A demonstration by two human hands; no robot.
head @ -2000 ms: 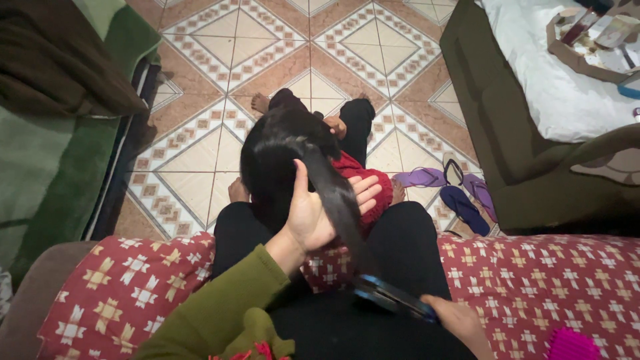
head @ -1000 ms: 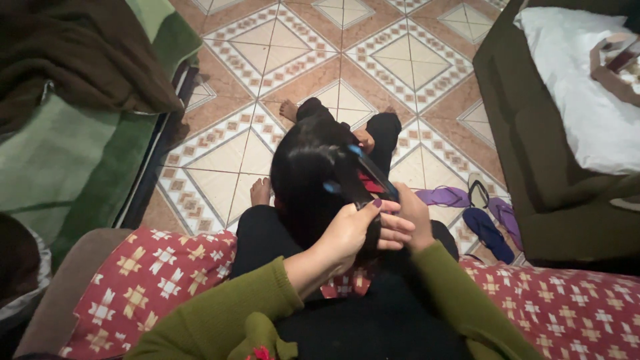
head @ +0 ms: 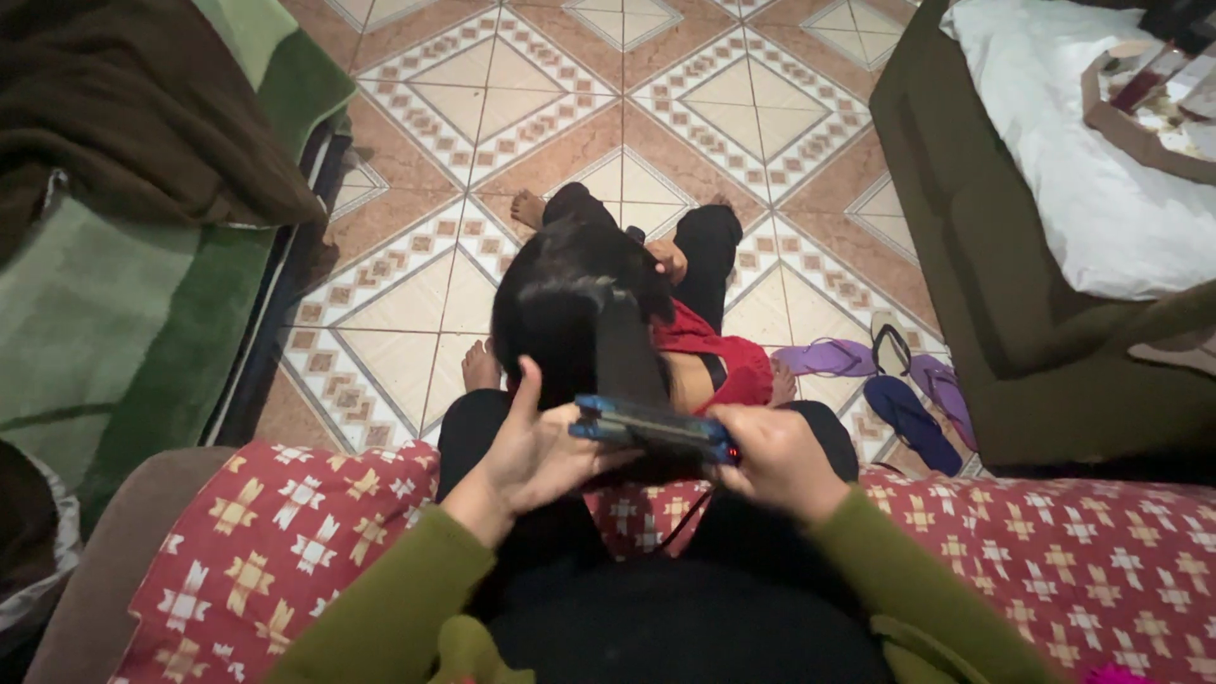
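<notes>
A person with long dark hair (head: pixel 546 285) and a red top (head: pixel 750 356) sits on the floor between my knees, head away from me. My right hand (head: pixel 784 461) grips a blue and dark hair straightener (head: pixel 655 427) by its right end. Its plates lie across a flat section of hair (head: pixel 627 351) pulled toward me. Fingers apart, my left hand (head: pixel 541 446) is beside the straightener's left end, near the hair; whether its fingertips touch the strand cannot be told. A red light shows near the straightener's grip.
Purple flip-flops (head: pixel 826 357) and a dark blue flip-flop (head: pixel 912 423) lie on the tiled floor at right. A brown sofa (head: pixel 959 313) bears a white cloth (head: pixel 1064 190) and a tray (head: pixel 1149 142). A green blanket (head: pixel 114 304) lies at left. I sit on a red patterned cover (head: pixel 247 541).
The straightener has moved down the hair toward me since one second ago, when both hands were close together at the strand. My left hand has come away to the left and opened.
</notes>
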